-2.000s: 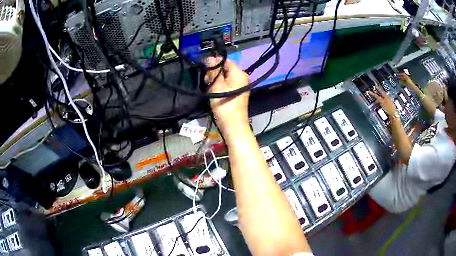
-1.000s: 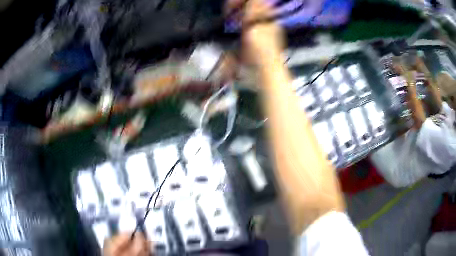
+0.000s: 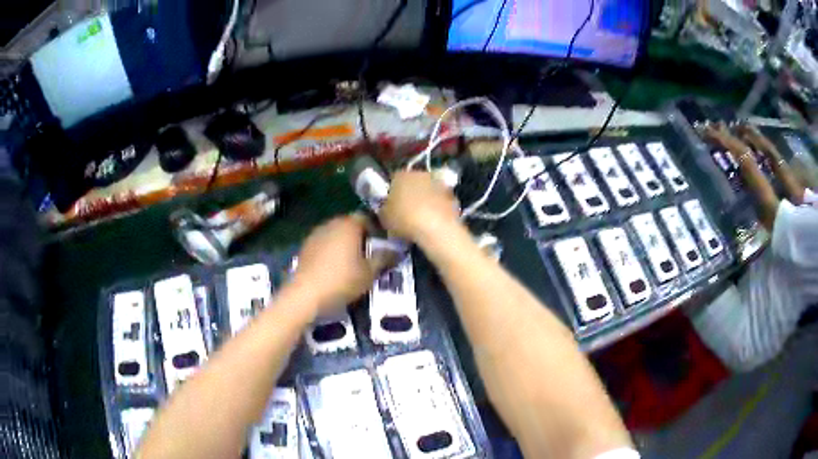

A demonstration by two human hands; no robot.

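Observation:
White handheld units (image 3: 422, 403) with black ovals lie in two rows in the near clear blister tray (image 3: 459, 381). My left hand (image 3: 334, 260) is over the tray's upper right part, by the top of a unit; its fingers are blurred and what they hold is hidden. My right hand (image 3: 417, 206) is just above and right of it, fingers bent down beside a white scanner-like head (image 3: 371, 184). What it grips cannot be told. A white cable (image 3: 504, 148) loops behind my right hand.
A second tray of units (image 3: 583, 269) lies to the right, with another person's arms (image 3: 762, 179) beyond. A taped scanner (image 3: 224, 224) lies left, below the ledge (image 3: 305, 161) with mice (image 3: 235, 133) and a paper scrap (image 3: 404, 100). Monitors (image 3: 547, 31) stand behind.
My right hand has come down from the cables by the PC to the tray's top edge. My left hand has moved up from the lower tray. The view has shifted.

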